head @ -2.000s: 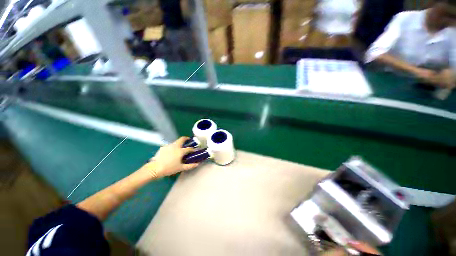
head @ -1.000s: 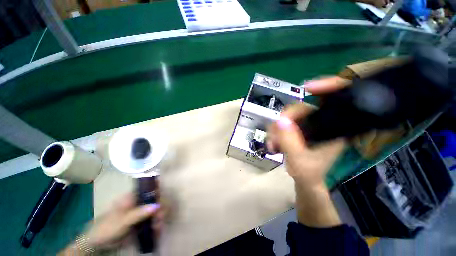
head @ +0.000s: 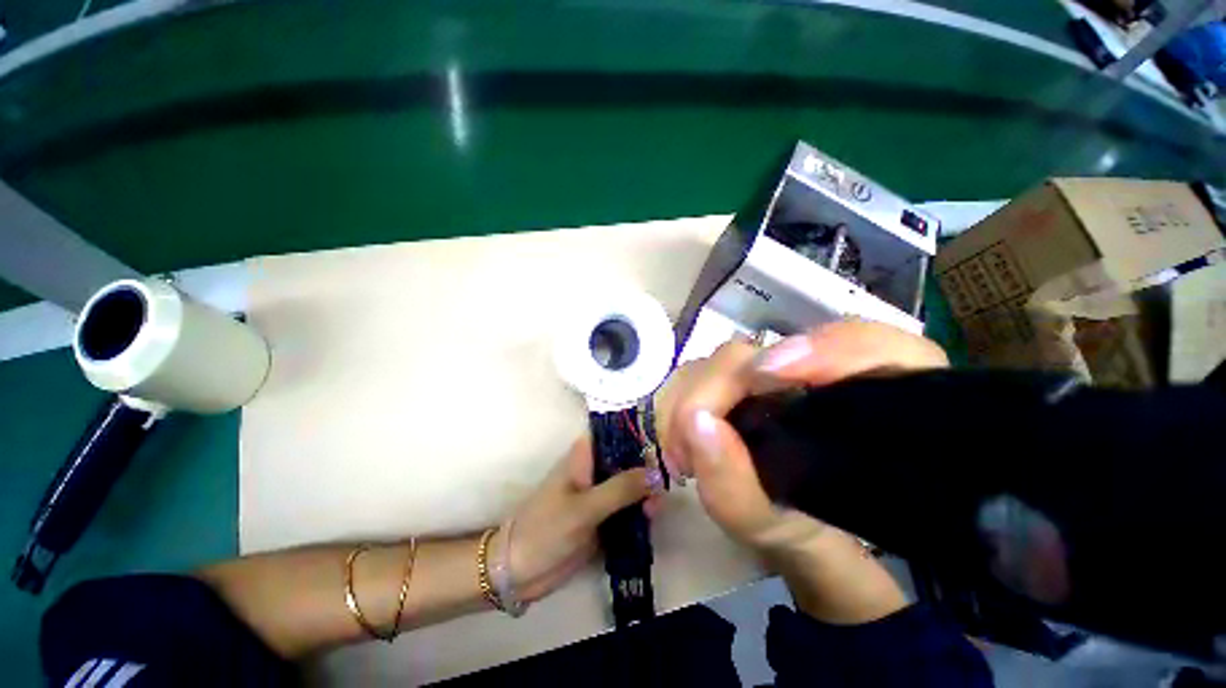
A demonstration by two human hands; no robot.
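Observation:
My left hand [head: 571, 518] grips the black handle [head: 628, 538] of a white hair dryer unit [head: 615, 344] over the beige work mat [head: 403, 403]. The handle shows inner parts and red wires near the barrel. My right hand [head: 773, 437] is closed around the front of a thick black electric screwdriver [head: 968, 470], just right of the handle. The bit and any screw are hidden or too small to tell. A second cream hair dryer unit [head: 202, 352] with a black handle lies at the left.
The grey-white screw feeder [head: 840, 276] stands behind my right hand, its front partly hidden. An open brown carton [head: 1102, 249] is right of it. The green conveyor belt [head: 538, 148] runs across the back. A white post stands at the far left.
My left hand has moved right with the hair dryer unit. The screwdriver has come down beside its handle. The view has shifted; two seconds ago my left hand was at both units.

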